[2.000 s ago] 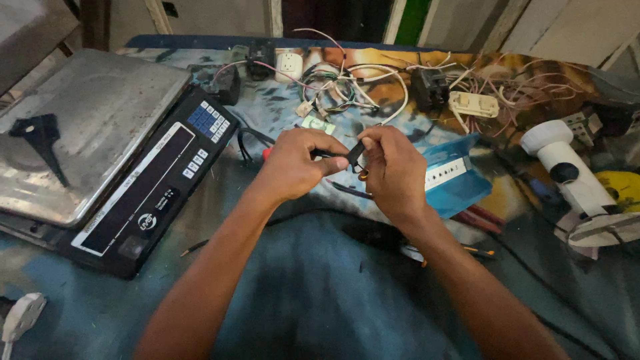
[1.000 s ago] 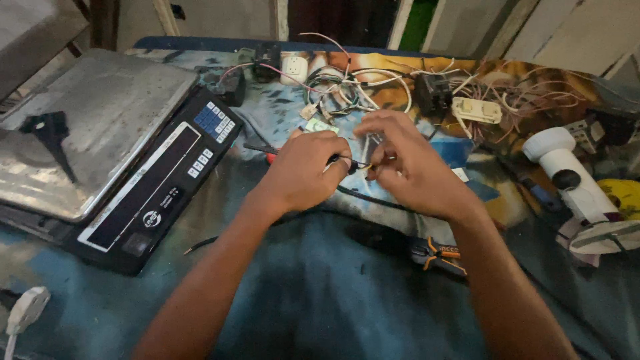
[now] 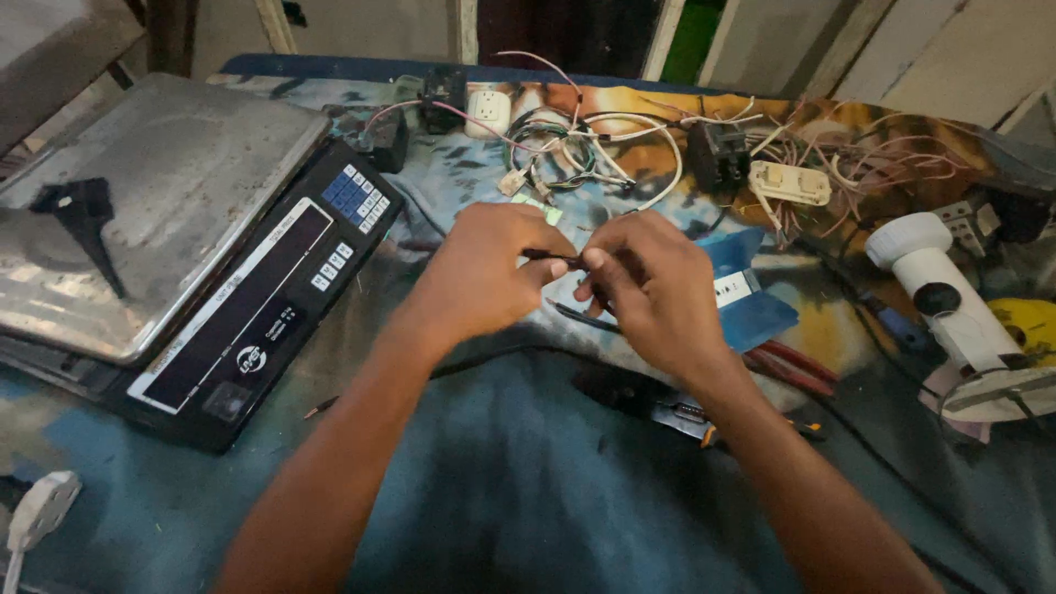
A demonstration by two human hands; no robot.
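Note:
My left hand point(image 3: 495, 272) pinches a thin dark wire point(image 3: 551, 256) between thumb and forefinger at the middle of the view. Close against it, at the wire's right end, my right hand point(image 3: 652, 280) has thumb and fingertips closed on the same dark wire; the exact join is partly hidden by the fingers. Below the right fingers a black cable point(image 3: 582, 318) with a bared tip lies on the cloth. A blue plastic piece with a white strip point(image 3: 733, 287) is just behind the right hand. Pliers with orange and black parts point(image 3: 689, 421) lie partly under the right forearm.
At left stands a digital scale point(image 3: 272, 305) with a black clamp-like piece point(image 3: 87, 223) on its metal pan. Behind are coiled wires point(image 3: 553, 153), a white outlet point(image 3: 487, 113), a black breaker point(image 3: 716, 155) and a cream switch point(image 3: 789, 182). A white camera point(image 3: 949, 289) stands right; a white plug point(image 3: 43, 507) lies lower left.
The fingers of my right hand, raised and spread one second ago, have come down and closed at the wire beside my left hand. The left hand keeps its pinch.

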